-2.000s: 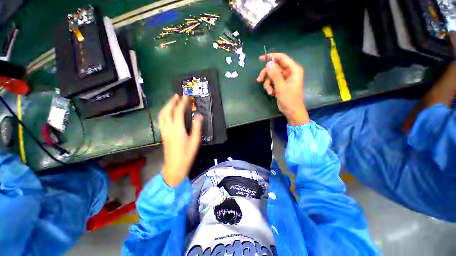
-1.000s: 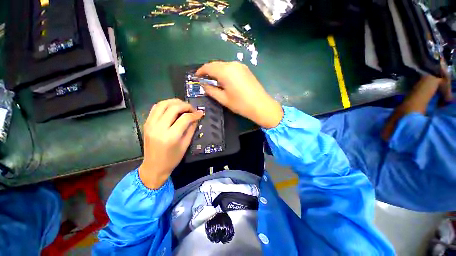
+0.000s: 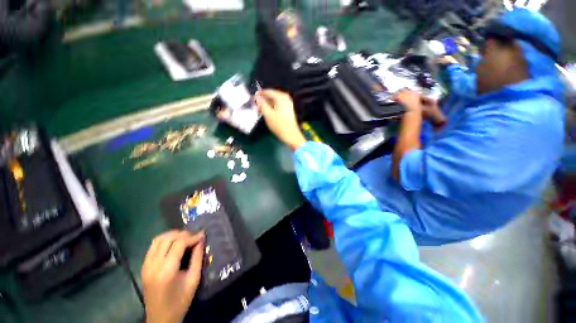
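Note:
An open phone body (image 3: 216, 236) lies on a black foam pad (image 3: 251, 249), its blue, silver and white main board (image 3: 200, 205) at the far end. My left hand (image 3: 169, 271) is at its left edge, thumb and fingertips bent over the middle; whether they grip anything is unclear. My right hand (image 3: 280, 115) is raised at the right of a crumpled clear plastic bag (image 3: 239, 108), fingers pinched on what look like thin tweezers, mostly hidden and blurred. Gold flex parts (image 3: 169, 144) and small white pieces (image 3: 239, 165) lie beyond the phone.
Foam trays with phones (image 3: 44, 208) are stacked at the left. More trays (image 3: 357, 98) stand at the right, beside a seated person in a blue smock (image 3: 467, 139). Black stacked trays (image 3: 287, 69) stand behind my right hand. A white tray with a dark item (image 3: 184, 60) lies farther back.
My right hand has left the phone's board and moved far forward toward the bag. My left hand stays by the phone. The view has turned right and up, showing the neighbouring person.

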